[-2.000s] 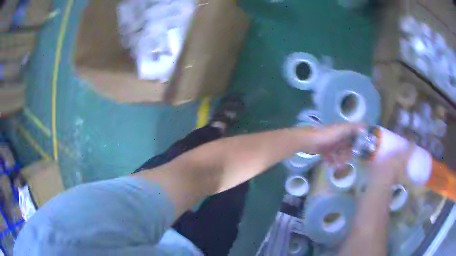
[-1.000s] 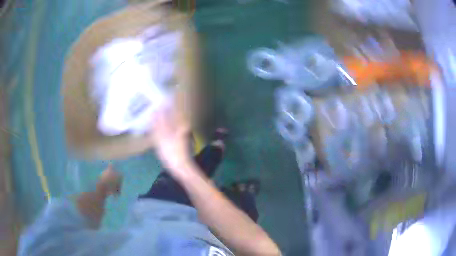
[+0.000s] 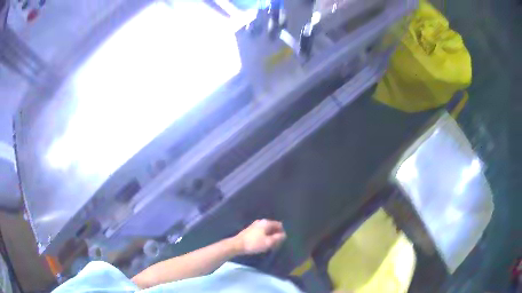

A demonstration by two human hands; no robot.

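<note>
My left hand [image 3: 263,236] is at the lower middle, with its fingers curled in and no object visible in it. Its forearm comes from the pale blue sleeve at the lower left. The hand is over the dark floor, apart from the machine's silver frame rail [image 3: 297,133]. The wide shiny metal table [image 3: 143,86] fills the upper left, mostly washed out by glare. My right hand is not in view.
A yellow bag or cloth [image 3: 426,68] hangs at the machine's far end, upper right. A shiny pale sheet or panel [image 3: 446,186] and a yellow surface [image 3: 369,254] are at the lower right. Pale rolls or cores [image 3: 152,248] and an orange part [image 3: 54,266] show at the lower left.
The view has swung from the floor, the open box of white items and the film rolls to the machine table. My right hand, earlier near the box, has left the picture.
</note>
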